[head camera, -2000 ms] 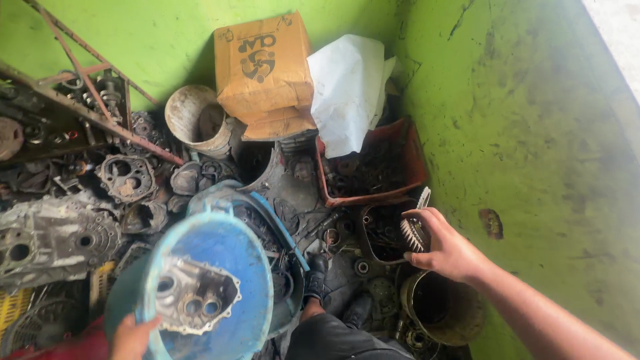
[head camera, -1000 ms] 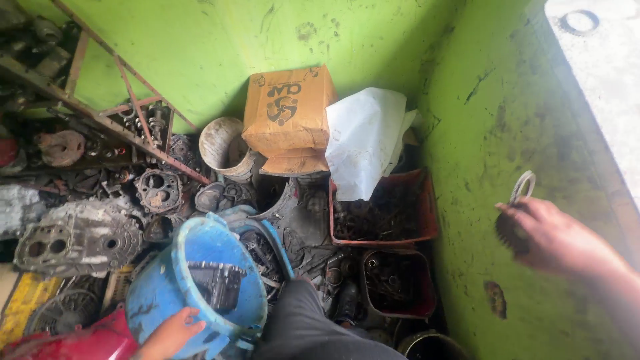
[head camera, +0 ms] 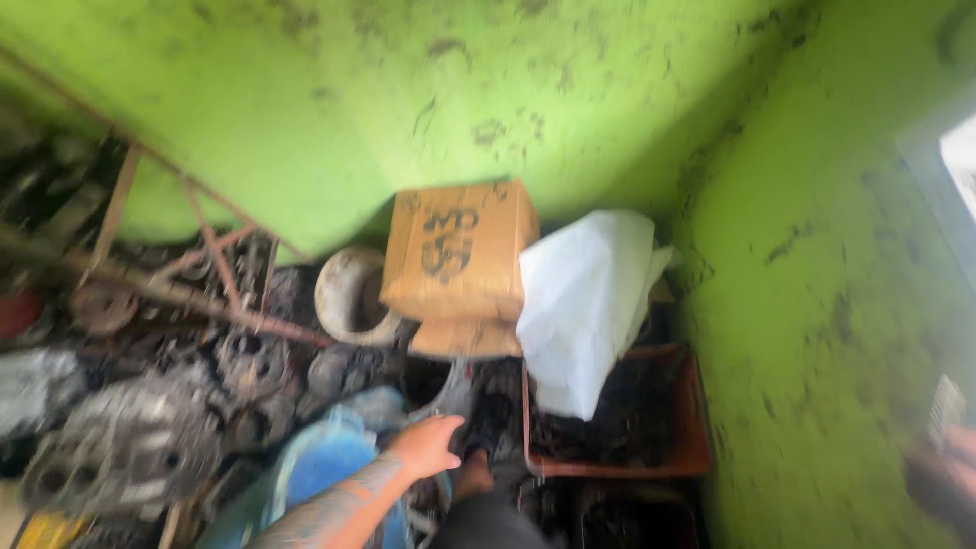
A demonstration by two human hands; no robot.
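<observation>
My left hand [head camera: 427, 446] reaches over the blue plastic bucket [head camera: 316, 457], bare and with nothing visible in it; its fingers point forward and the thumb stands apart. Part of the bucket is hidden behind my forearm. At the right edge of the view, blurred and partly cut off, my right hand [head camera: 949, 457] holds a toothed metal gear [head camera: 945, 408] whose pale, ridged edge rises above the fingers. Left of the bucket lies a large grey metal gearbox housing [head camera: 130, 450].
A cardboard box [head camera: 457, 252] bearing writing stands by the green wall, beside a dirty white bucket [head camera: 332, 293] and a white sheet [head camera: 583, 297]. A red bin [head camera: 694, 419] holds dark metal parts. A rusty metal frame [head camera: 213, 301] slants over more parts at left.
My left hand has let go of the blue bucket's rim and moved forward. My right hand, still with the gear, is now at the view's right edge. The view has shifted.
</observation>
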